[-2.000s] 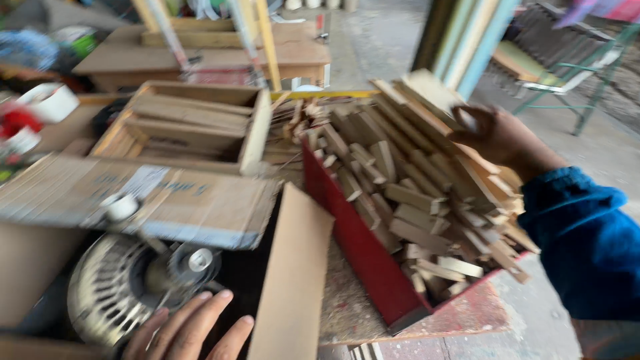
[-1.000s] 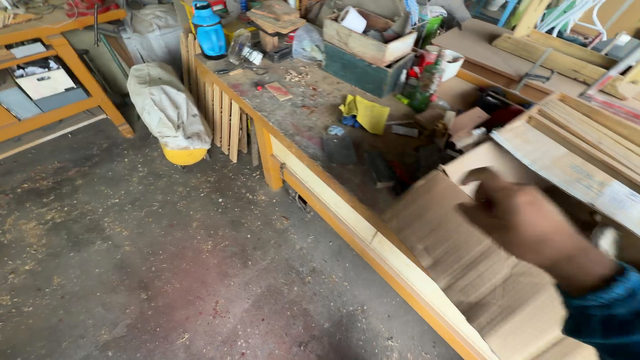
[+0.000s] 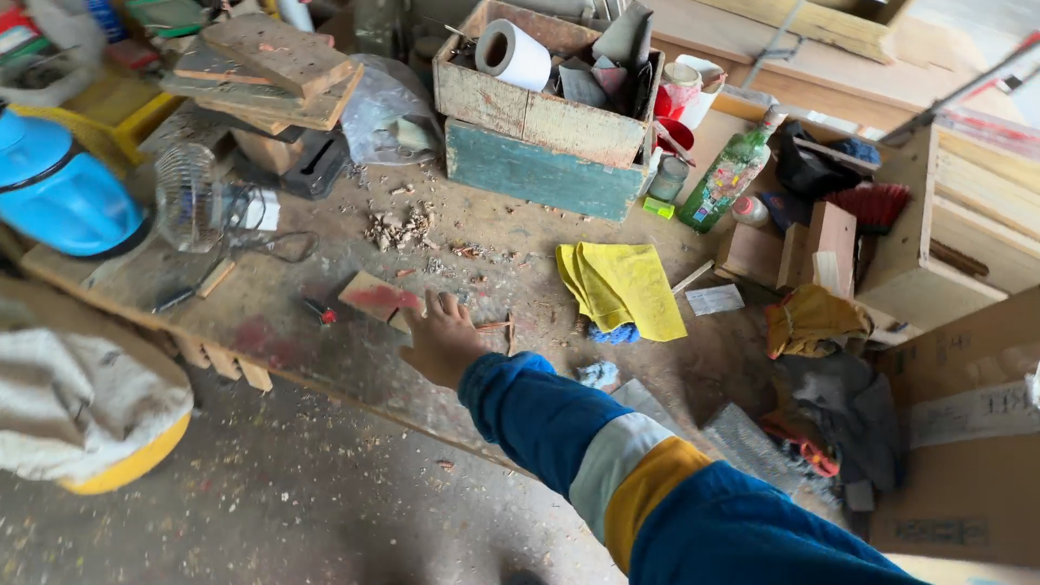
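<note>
My right hand (image 3: 443,337), in a blue sleeve with white and yellow bands, reaches over the workbench. Its fingers are spread and hold nothing that I can see. The fingertips are at the right end of a small flat wooden piece (image 3: 380,300) stained red; whether they touch it I cannot tell. Left of that piece lies a small red and black object (image 3: 319,311). Thin wooden sticks (image 3: 510,329) lie just right of the hand. A folded yellow cloth (image 3: 621,288) rests farther right. My left hand is out of view.
Stacked wooden boxes (image 3: 540,166) stand at the back beside a green glass bottle (image 3: 730,175). Wood offcuts (image 3: 280,57), a clear plastic bag (image 3: 390,114) and a blue container (image 3: 69,191) are at the left. Cardboard (image 3: 967,479) stands at the right. Shavings litter the bench.
The view has swung left from the box of wood strips to this bench. My right hand now reaches out over the bench top. My left hand, seen two seconds ago, is out of view.
</note>
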